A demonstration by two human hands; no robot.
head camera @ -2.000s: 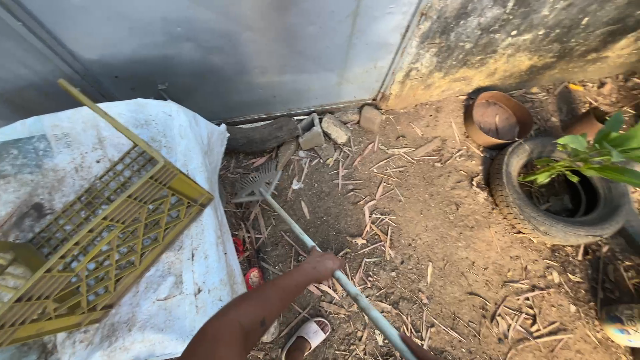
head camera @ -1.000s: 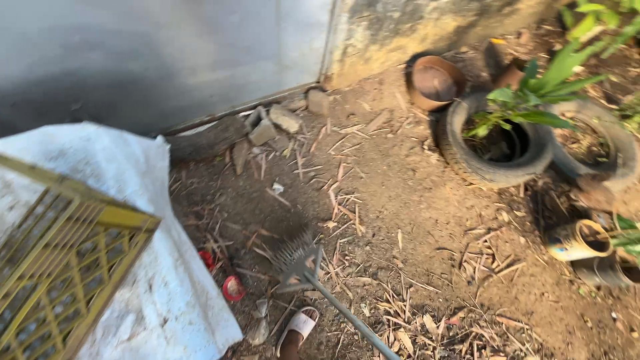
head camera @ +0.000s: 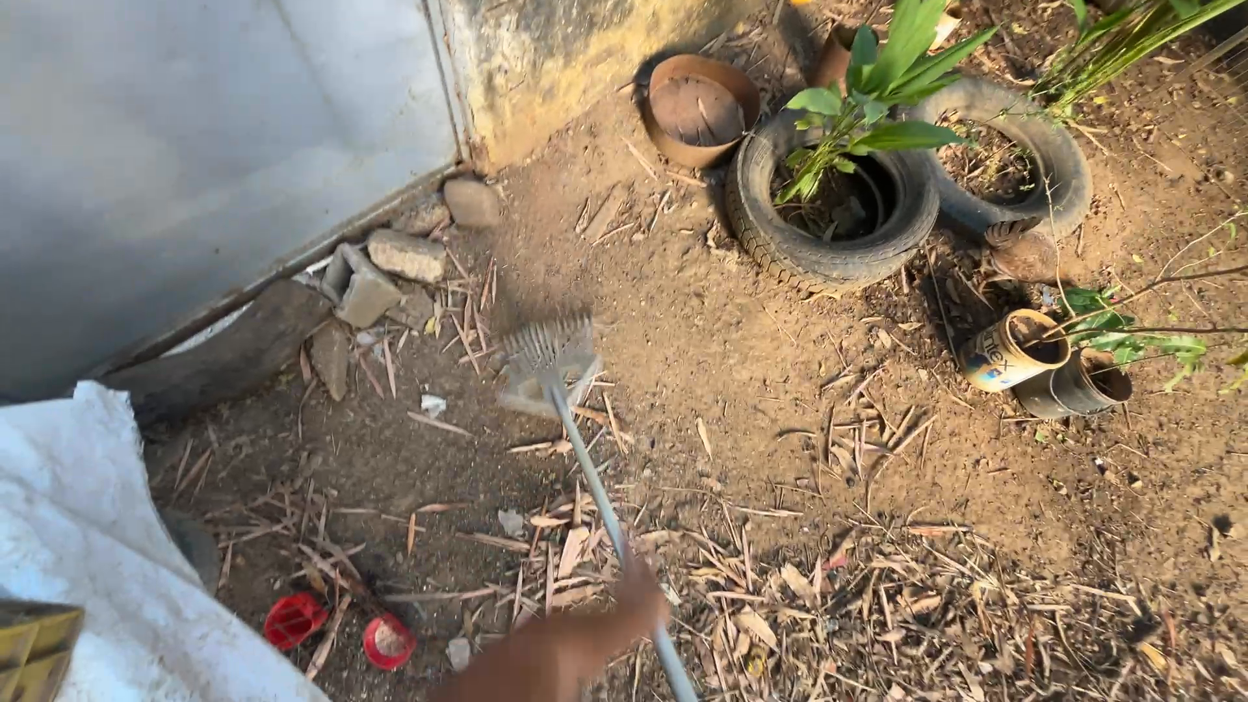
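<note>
My left hand (head camera: 639,600), blurred, grips the pale metal pole of a leaf rake (head camera: 595,487) at the lower middle of the view. The rake's fan-shaped head (head camera: 551,356) is over bare soil near the centre, its tines pointing up the view toward the wall. Dry leaf litter (head camera: 770,604) lies to the right of my hand and below the rake head. Two red cups or containers (head camera: 388,642) are on the ground to the left of my forearm. My right hand is out of view.
Stones and a broken block (head camera: 363,288) line the base of a metal sheet (head camera: 224,146). White sheeting (head camera: 107,565) and a yellow plastic crate (head camera: 34,648) occupy the lower left. Tyres with plants (head camera: 829,263), a clay-coloured pot (head camera: 700,112) and paint buckets (head camera: 1009,356) stand at right.
The view has swung right. The rake head, beside the white sheeting two seconds ago, was pulled nearer to my foot and is now farther out on the soil. My foot has left the view.
</note>
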